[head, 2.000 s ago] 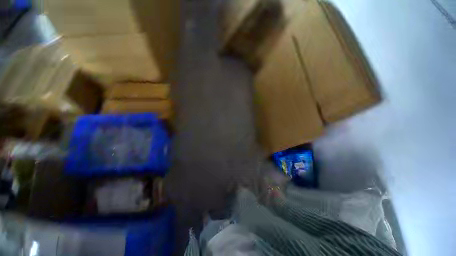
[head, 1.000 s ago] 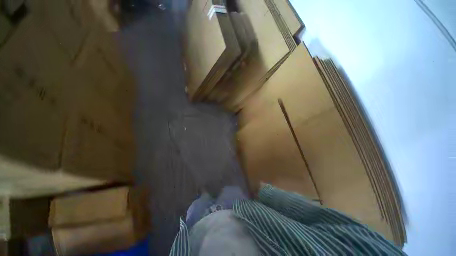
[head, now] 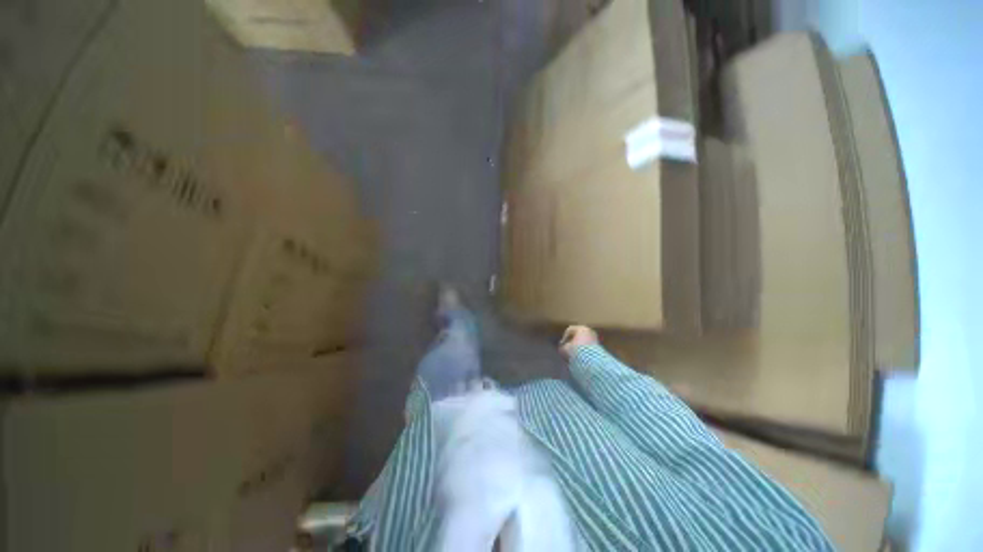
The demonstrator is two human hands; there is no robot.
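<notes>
My right hand (head: 578, 339) is small and blurred at the end of a green-and-white striped sleeve. It is beside the lower end of a stack of flattened cardboard (head: 587, 205); its fingers look curled, but I cannot tell whether it touches or holds anything. My left hand is not visible; the left sleeve runs to the bottom edge. The cardboard stack is tan, with a white strip (head: 660, 141) on its edge.
Large brown cartons with dark printing (head: 162, 248) stand on the left. More flat cardboard (head: 803, 237) leans by the pale wall (head: 954, 270) on the right. A grey floor aisle (head: 415, 162) runs between. Another carton (head: 291, 27) is at the top.
The view has moved along the aisle. The blue crates have left the picture, the stack with the white strip is now close on the right, and my right hand has come into clear view.
</notes>
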